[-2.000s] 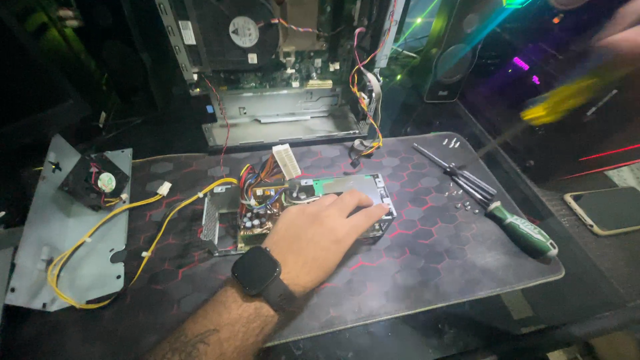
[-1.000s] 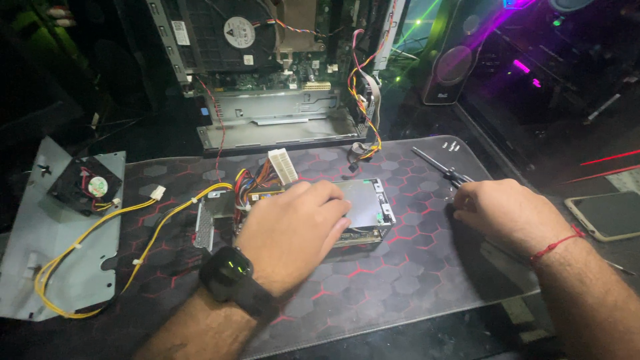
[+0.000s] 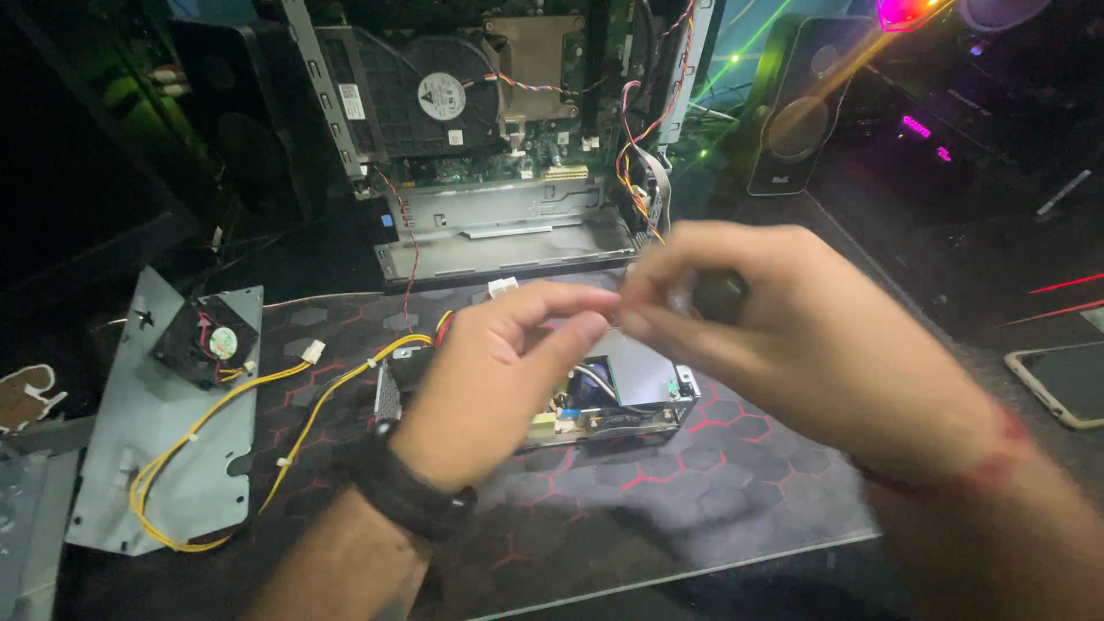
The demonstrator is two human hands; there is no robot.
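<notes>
Above an opened power supply unit (image 3: pixel 638 371), my left hand (image 3: pixel 509 371) and my right hand (image 3: pixel 733 319) meet at the fingertips. Whatever is pinched between them is too small and blurred to make out. A dark rounded object, perhaps a tool handle (image 3: pixel 720 295), shows inside the curl of my right hand; its other end is hidden. The power supply lies on a patterned desk mat (image 3: pixel 742 492), its left part covered by my left hand. Yellow wires (image 3: pixel 319 414) run left from it, with a white connector (image 3: pixel 313 351) nearby.
A metal cover (image 3: pixel 164 457) with a small fan (image 3: pixel 216 342) lies at the left. An open computer case (image 3: pixel 509 250) stands behind the mat, cables hanging at its right side. A speaker (image 3: pixel 793 121) stands behind at the right, and a phone (image 3: pixel 1065 379) lies at the right edge.
My left hand has lifted off the power supply. My right hand has come from the tools at the right to meet it over the unit. The view has moved closer.
</notes>
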